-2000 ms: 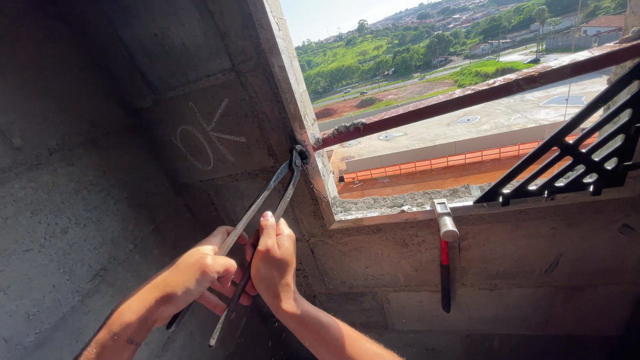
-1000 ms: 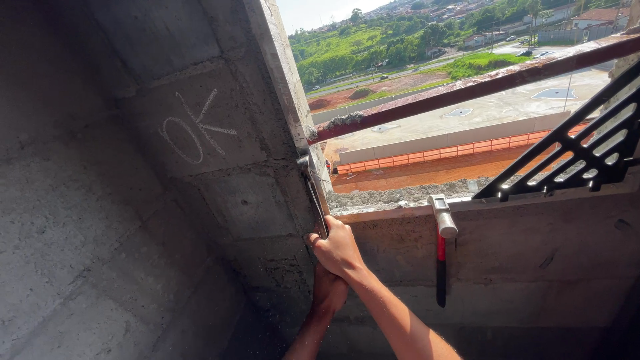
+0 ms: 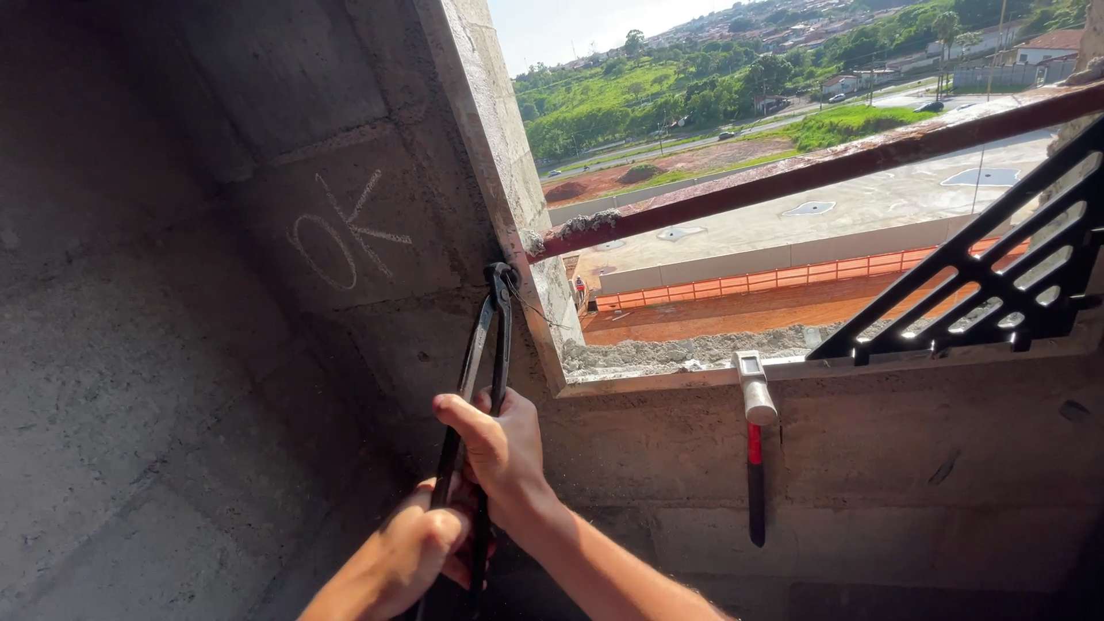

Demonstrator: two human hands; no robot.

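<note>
Long-handled end-cutting nippers (image 3: pixel 501 349) stand nearly upright against the left side of the window opening, with their jaws at the wooden frame (image 3: pixel 517 250). A thin wire (image 3: pixel 543 312) trails from beside the jaws. My left hand (image 3: pixel 424 539) grips the handles low down. Higher up, my right hand (image 3: pixel 500 448) is closed around them, its thumb across the handles. The handles are a little apart. Whether the jaws bite on the wire cannot be made out.
A hammer (image 3: pixel 755 414) with a red and black handle hangs by its head from the sill. On the sill's right stands a black slotted triangular bracket (image 3: pixel 992 276). A dark red metal bar (image 3: pixel 802 172) crosses the opening. Block walls bear chalk marks (image 3: pixel 349 228).
Both hands swung right with the nippers, then came back left. The handles, spread wide two seconds ago, are now nearer together.
</note>
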